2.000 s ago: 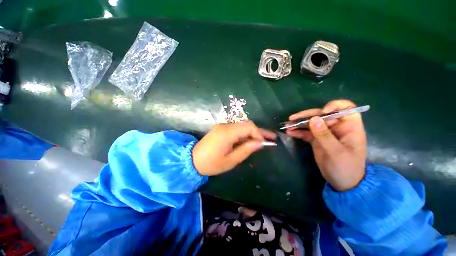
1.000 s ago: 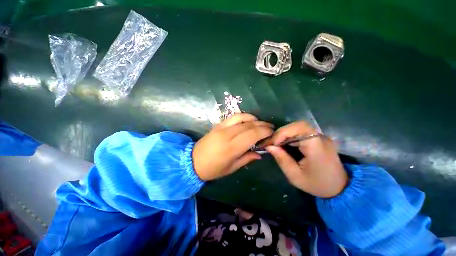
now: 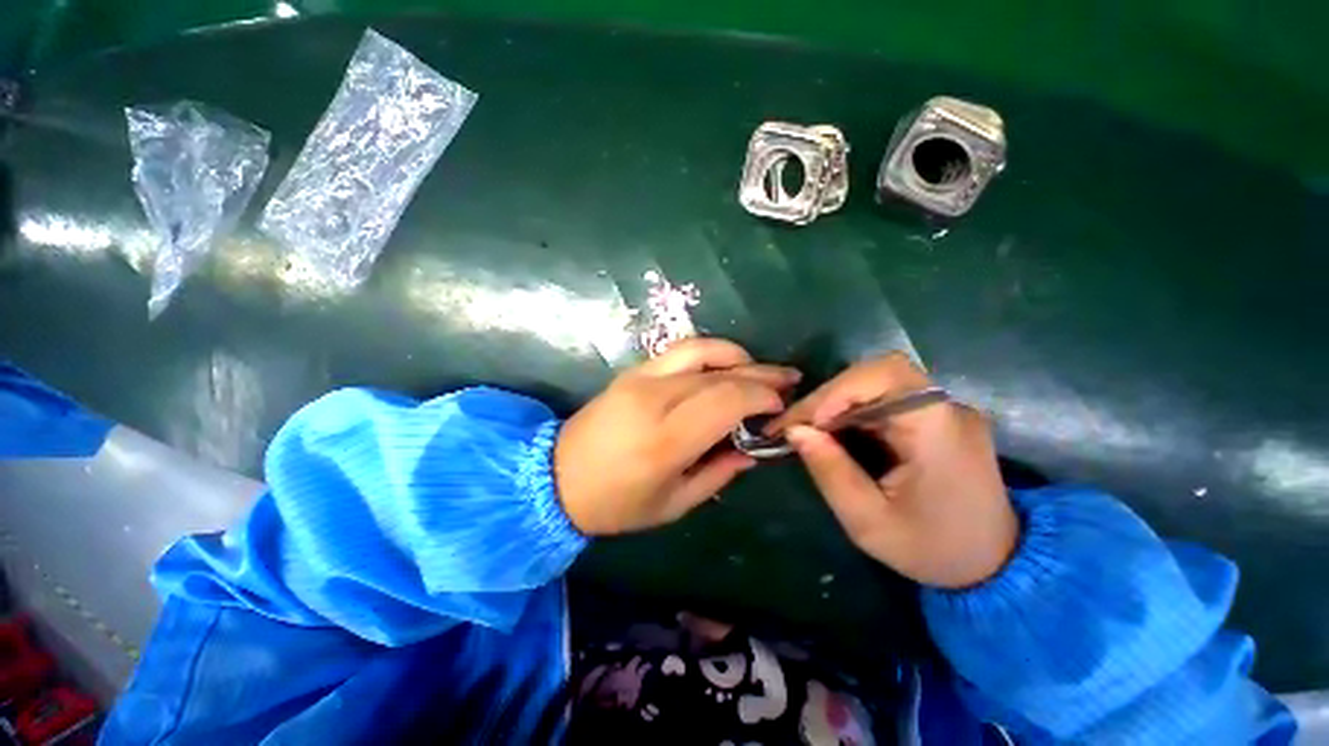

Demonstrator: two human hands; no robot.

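My left hand [image 3: 656, 437] holds a small silver metal watch case [image 3: 758, 436] between thumb and fingers; most of it is hidden by the fingers. My right hand [image 3: 911, 466] holds thin silver tweezers [image 3: 896, 407] like a pen, with the tip end at the case. Whether the tip grips a part is too small to tell. A loose pile of tiny shiny pins [image 3: 669, 312] lies on the dark green bench just beyond my left hand.
Stacked silver cases [image 3: 792, 172] stand at the back, with another stack [image 3: 943, 156] to their right. Two crinkled clear plastic bags lie at the left, one rectangular [image 3: 370, 161] and one tapered [image 3: 191, 182]. A brighter green strip [image 3: 1020, 44] runs along the far side.
My right hand has moved left, bringing the tweezers from beside my left hand to the case. The case has turned and shows slightly more. The view has shifted a little.
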